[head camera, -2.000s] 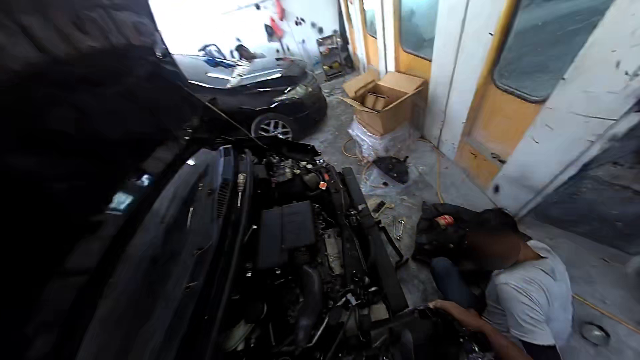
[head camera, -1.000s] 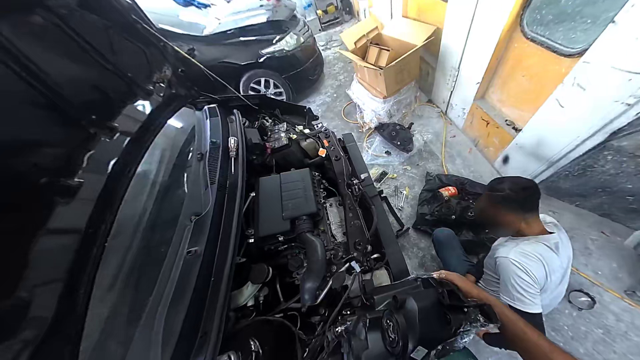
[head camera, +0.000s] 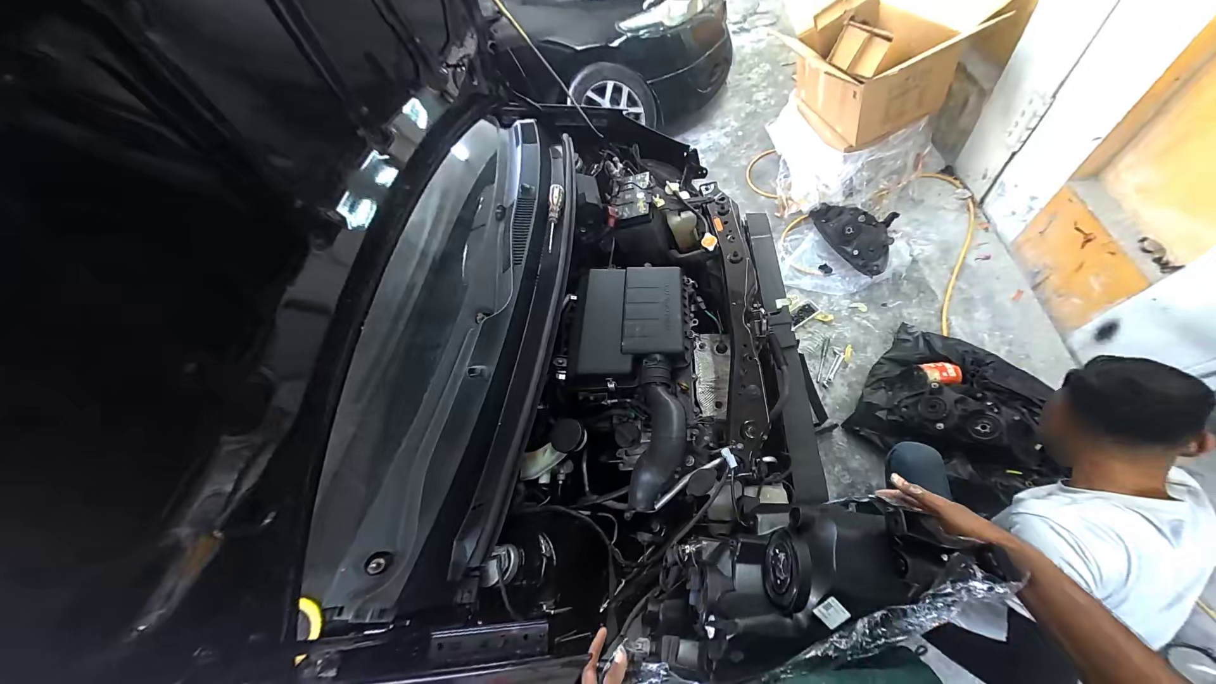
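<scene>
A headlamp assembly, seen from its black back with a round cap and a pale label, lies across the near front corner of the open engine bay. Clear plastic wrap hangs along its near side. My right hand is on its right end, thumb and fingers partly spread along the edge. Only fingertips of my left hand show at the bottom edge, close to the assembly's left end and some cables; the rest is cut off. Beyond are the air filter housing and its black intake hose.
A person in a white shirt crouches at the right, by a headlamp unit on black plastic. Wrenches lie on the floor near a yellow hose. A cardboard box and another car stand beyond. The raised hood fills the left.
Fingertips of my left hand have come into view at the bottom. My right hand stays at the headlamp assembly's edge. The view has shifted noticeably, showing more of the assembly.
</scene>
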